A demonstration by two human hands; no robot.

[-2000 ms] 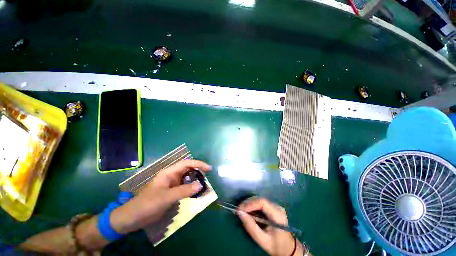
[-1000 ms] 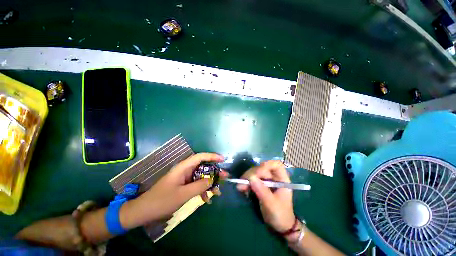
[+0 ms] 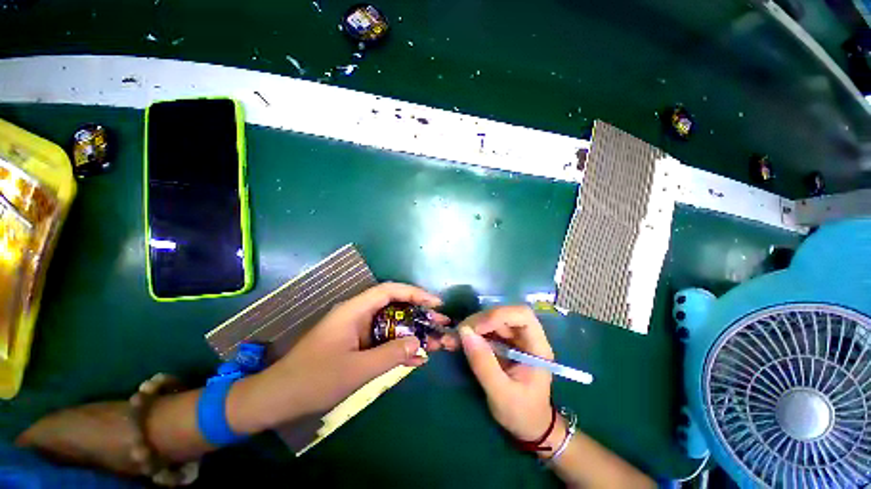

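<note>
My left hand (image 3: 334, 349), with a blue wrist strap (image 3: 218, 411), holds a round black module (image 3: 399, 325) in its fingertips, its gold and white patches facing up. My right hand (image 3: 516, 368) grips slim silver tweezers (image 3: 542, 362). Their tip is at the right edge of the module; whether it touches cannot be told. A striped sheet with cream backing (image 3: 286, 298) lies under my left hand and wrist, partly covered. A second striped sheet (image 3: 616, 224) with a pale blank edge lies to the right, partly over the white rail.
A lime-cased smartphone (image 3: 196, 201) lies left of centre. A yellow tray (image 3: 57, 167) with amber bags is at the far left, a module (image 3: 91, 149) beside it. A blue fan (image 3: 831, 258) stands right. Beyond the white rail (image 3: 382, 119), several modules sit on the dark-green belt (image 3: 525, 67).
My right hand has brought the tweezers left to the module, which my left hand has turned face up. The view has shifted, and the belt modules appear further right and higher.
</note>
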